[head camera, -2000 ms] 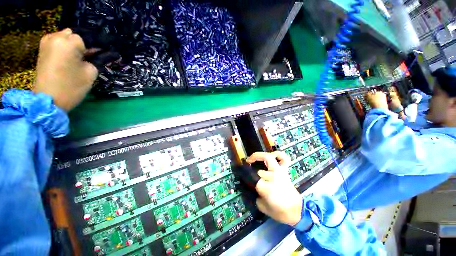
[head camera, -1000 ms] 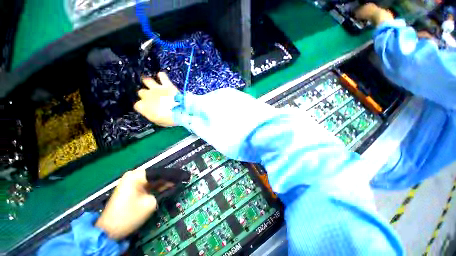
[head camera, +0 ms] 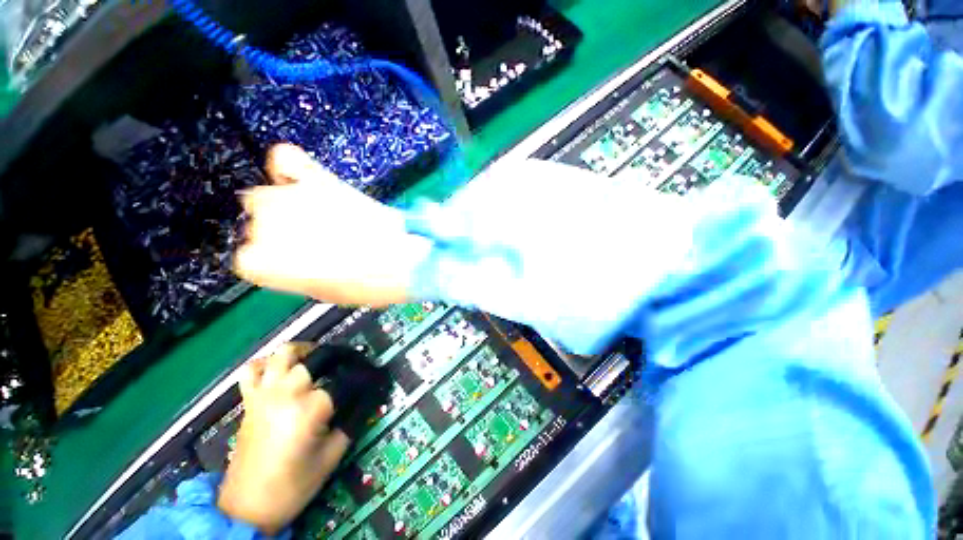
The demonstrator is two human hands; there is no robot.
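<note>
The carrier pallet (head camera: pixel 549 430) holds rows of small green circuit boards (head camera: pixel 505 424). My left hand (head camera: pixel 287 427), with black coverings on some fingers, is over the pallet's upper left boards and hides some of them. Whether it holds a part cannot be seen. My right hand (head camera: pixel 322 234) reaches across to the bin of dark components (head camera: pixel 174 211), at its edge with the bin of blue components (head camera: pixel 343 111). Its fingertips are turned away and blurred, so their grip is hidden. My right sleeve covers part of the pallet's far side.
A bin of yellow components (head camera: pixel 85 322) stands at the left, with a loose component pile (head camera: pixel 32 459) near it. A blue coiled cord (head camera: pixel 306 69) crosses the bins. A second pallet (head camera: pixel 607 121) with an orange clamp (head camera: pixel 739 109) lies beyond my sleeve. Another person's sleeve (head camera: pixel 898 105) is at the right.
Two seconds ago my left hand was at the dark bin and my right hand at the pallet's right end. Now my left is over the boards and my right at the dark bin. The view has turned.
</note>
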